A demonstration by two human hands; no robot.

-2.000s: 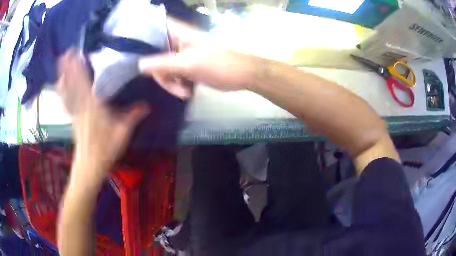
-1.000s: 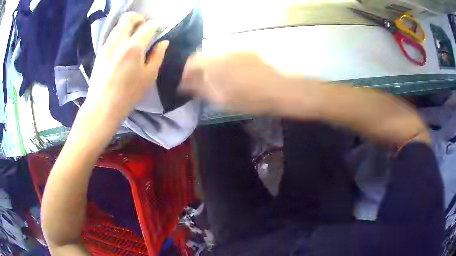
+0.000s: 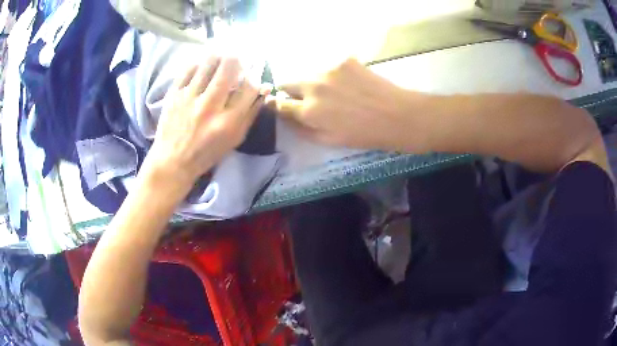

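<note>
A light grey garment panel (image 3: pixel 238 181) lies on the white table in front of the sewing machine head (image 3: pixel 177 15), its lower part over the table's front edge. A dark band (image 3: pixel 260 130) lies against it. My left hand (image 3: pixel 206 118) presses flat on the cloth with its fingers towards the machine. My right hand (image 3: pixel 331 101) is beside it, its fingertips pinching the edge of the dark band near my left fingertips. The lamp's glare hides the needle area.
Navy garment pieces (image 3: pixel 81 64) are heaped at the left. Scissors (image 3: pixel 555 48) with yellow and red handles lie at the right. A red crate (image 3: pixel 233 260) stands below the table's green front edge (image 3: pixel 352 177).
The machine head has come into view at the top. My left hand now lies flat on the grey cloth, and my right hand has moved in beside it. The view has shifted.
</note>
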